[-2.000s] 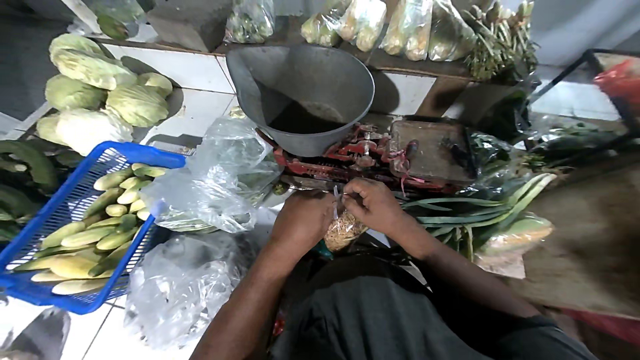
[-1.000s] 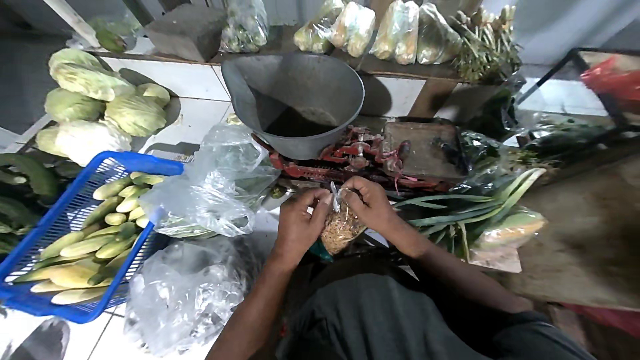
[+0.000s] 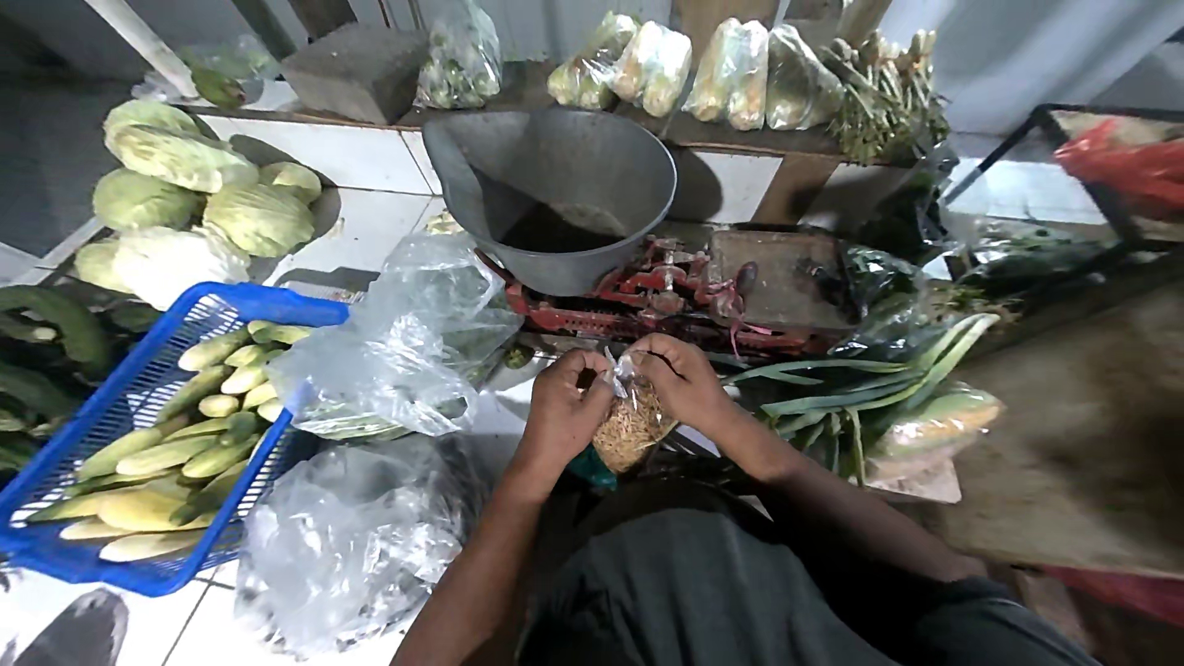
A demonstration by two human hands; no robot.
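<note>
A small clear plastic bag of brown shredded food (image 3: 633,433) hangs between my two hands, its gathered neck at the top. My left hand (image 3: 566,403) pinches the neck from the left side. From the right, my right hand (image 3: 680,377) grips the same neck with thumb and fingers. Just beyond my hands stands a red metal balance scale (image 3: 638,301) with a deep grey metal pan (image 3: 564,185) on its left and a flat tray (image 3: 782,277) on its right.
At left are a blue plastic basket of cucumbers (image 3: 148,370), cabbages (image 3: 185,194) and clear plastic bags (image 3: 361,546). Spring onions (image 3: 879,379) and a wrapped vegetable pack (image 3: 934,430) lie at right. Bagged vegetables (image 3: 647,69) line the ledge behind the scale.
The small bag shows more between my hands than two seconds ago, when my fingers covered its top. Both hands still hold its neck.
</note>
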